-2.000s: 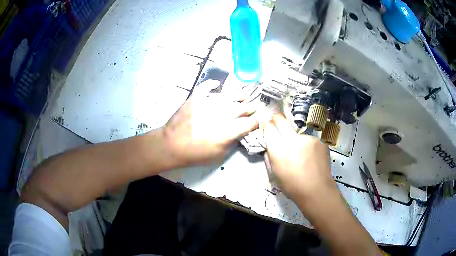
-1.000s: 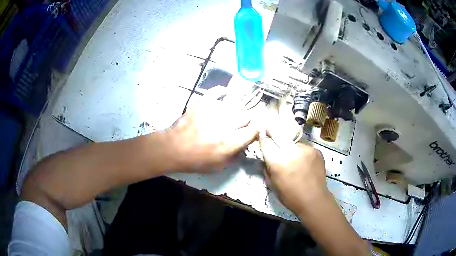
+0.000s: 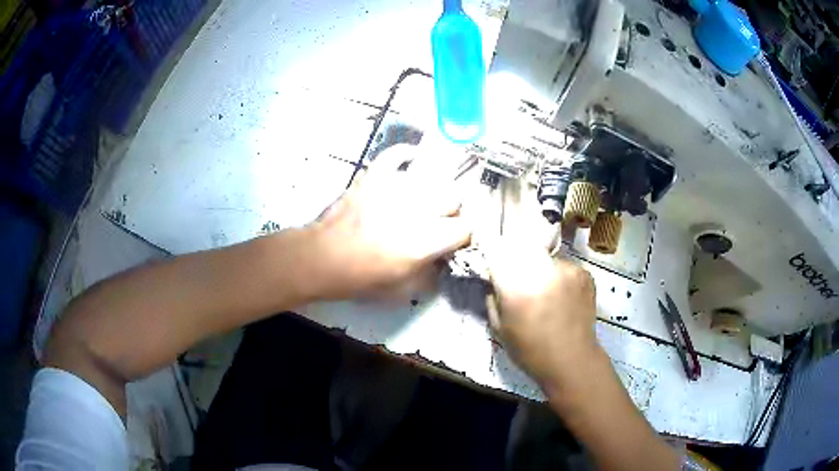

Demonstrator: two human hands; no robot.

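Observation:
A pale cloth piece point(image 3: 467, 261) is bunched between my hands in front of the needle area point(image 3: 497, 170), partly washed out by glare. My left hand point(image 3: 391, 230) lies on the left of it, fingers pointing at the needle and holding the cloth. My right hand point(image 3: 538, 294) pinches the cloth from the right, close to two ribbed brass knobs point(image 3: 581, 204). The off-white sewing machine point(image 3: 736, 184) stands at the right. The presser foot is hard to make out, and most of the cloth is hidden by my hands.
The blue lamp head point(image 3: 458, 78) hangs over the needle area. Thread snips point(image 3: 681, 338) lie right of my right hand on the white table point(image 3: 212, 184). A blue lamp base point(image 3: 727, 39) sits on the machine arm. Blue mesh baskets point(image 3: 55, 138) stand at the far left.
My hands have stayed close together at the needle with small finger shifts. My right hand moved slightly left from its place two seconds ago, and the cloth between the hands has shifted a little.

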